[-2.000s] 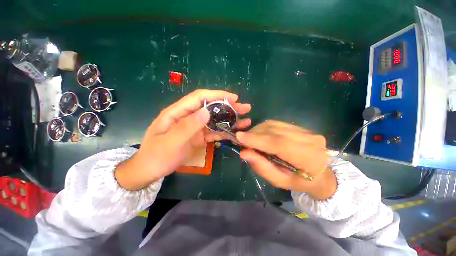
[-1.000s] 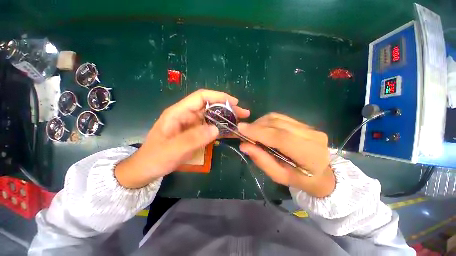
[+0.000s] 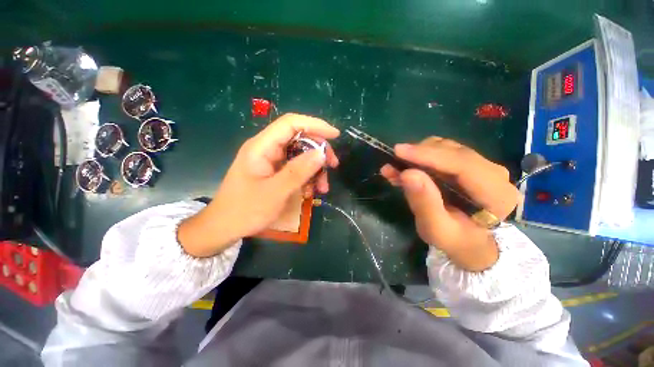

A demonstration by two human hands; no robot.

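My left hand (image 3: 262, 183) holds a round watch head (image 3: 304, 149) with a silver ring and dark inside, between thumb and fingers; the thumb covers part of it. My right hand (image 3: 452, 190) holds thin silver tweezers (image 3: 371, 140), their two points a little apart and up to the right of the watch head, not touching it. A brass-coloured end (image 3: 485, 218) shows at my right palm. An orange-red pad (image 3: 290, 228) with a pale centre lies below my left hand, partly hidden by it.
Several watch heads (image 3: 138, 170) lie at left, near a clear bottle (image 3: 68, 72) and tan block (image 3: 110, 79). A blue control unit (image 3: 563, 136) stands right. A pale cable (image 3: 362, 240) runs from the pad. A small red piece (image 3: 261, 107) lies above. A red tray (image 3: 27, 272) is low left.
My right hand and the tweezers have moved away from the watch head, up and to the right. My left hand has shifted slightly and the watch head is tilted more.
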